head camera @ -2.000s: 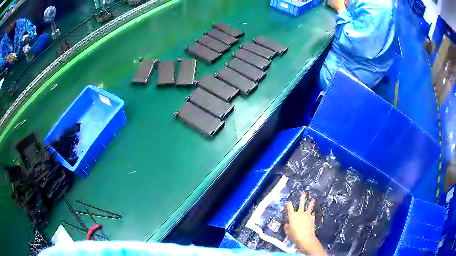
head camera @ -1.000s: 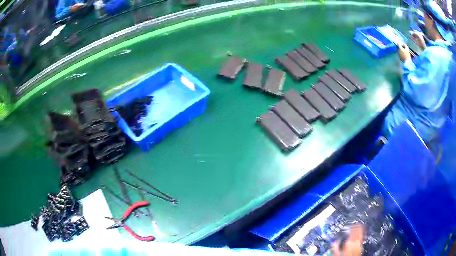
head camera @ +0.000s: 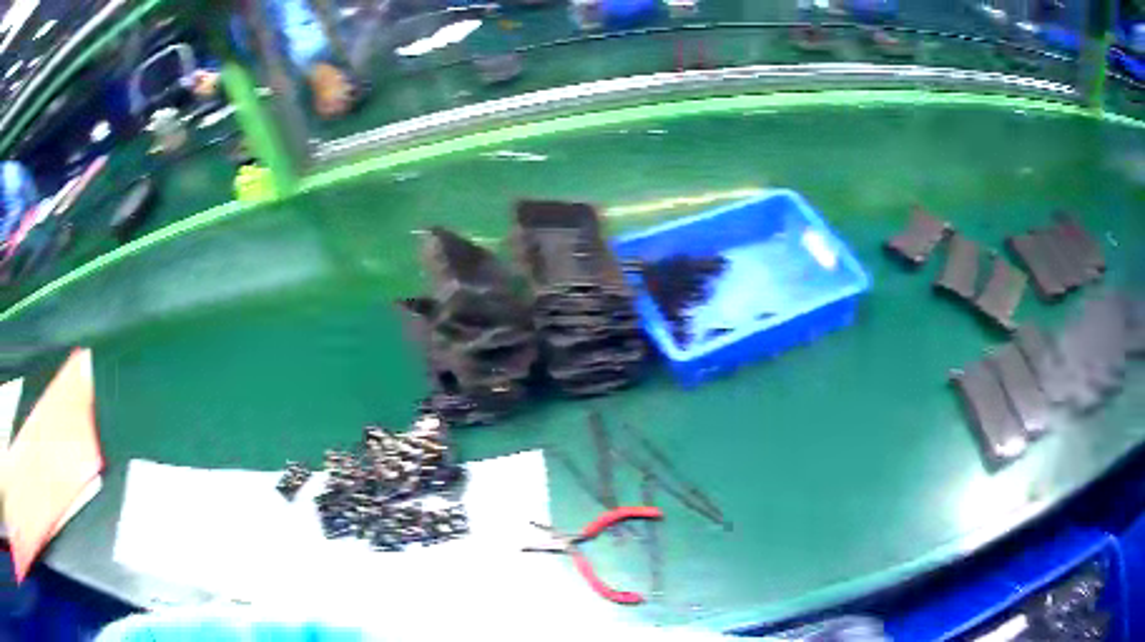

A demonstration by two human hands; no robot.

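Neither of my hands is in view; a light blue sleeve or garment lies along the bottom edge. Nearest in front, a heap of small glittering black-and-metal components (head camera: 392, 487) lies on a white sheet (head camera: 207, 527). Red-handled pliers (head camera: 580, 544) lie open at the sheet's right edge, beside several thin dark rods (head camera: 678, 477). Black plastic housings (head camera: 580, 301) stand in stacked piles behind them, touching the blue parts bin (head camera: 766, 341). The bin holds small loose black parts (head camera: 684, 289) at its left end.
Flat dark units (head camera: 1001, 391) lie in rows at the right of the green bench (head camera: 804, 477). The open blue box (head camera: 1005, 596) with bagged parts is at the lower right. An orange-and-white sheet (head camera: 57, 464) lies far left. A green rail and another line run behind.
The view has swung left, away from the blue box. The hand over the bagged parts has left the picture, and so has the person at the right. The orange sheet has come into view.
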